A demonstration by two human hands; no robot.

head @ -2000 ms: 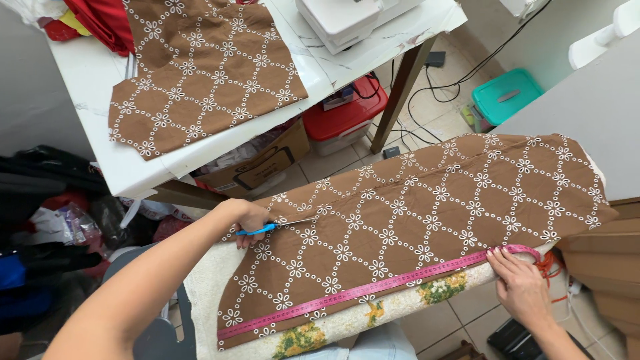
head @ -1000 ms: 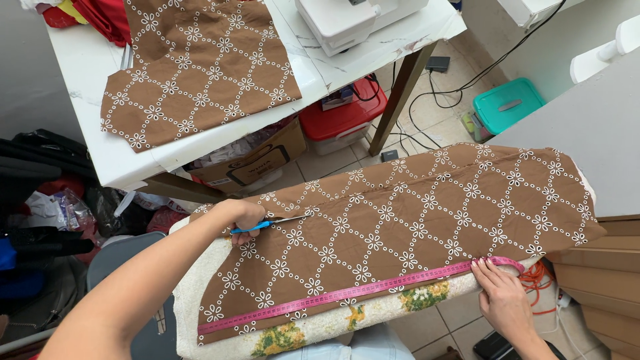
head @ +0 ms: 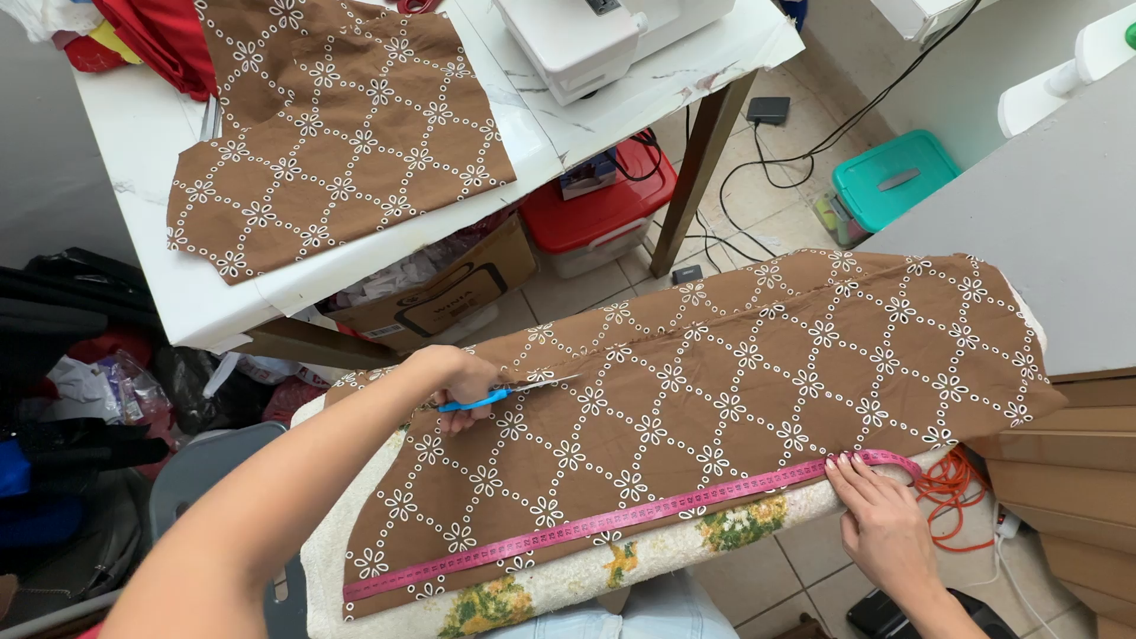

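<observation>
Brown eyelet-embroidered fabric [head: 674, 399] lies across a padded board with a pale floral cover [head: 577, 568]. A pink tape measure [head: 621, 515] runs along the fabric's near edge and curls at its right end. My left hand [head: 461, 386] is shut on scissors with blue handles [head: 479, 401]; their blades point right over the fabric, and whether these are parted is unclear. The fingertips of my right hand [head: 865, 501] press on the tape near its right end. Another piece of the same fabric [head: 337, 151] rests on the white marble-patterned table [head: 142, 222].
A white sewing machine [head: 577, 44] stands on the table. Beneath are a cardboard box [head: 444, 284] and a red-lidded bin [head: 603, 195]. A teal-lidded box [head: 896, 177], black cables [head: 799, 160] and an orange cord [head: 954, 497] are on the floor. A grey chair [head: 204, 479] stands at left.
Both hands keep about the same places on the fabric and the tape. The view has shifted slightly.
</observation>
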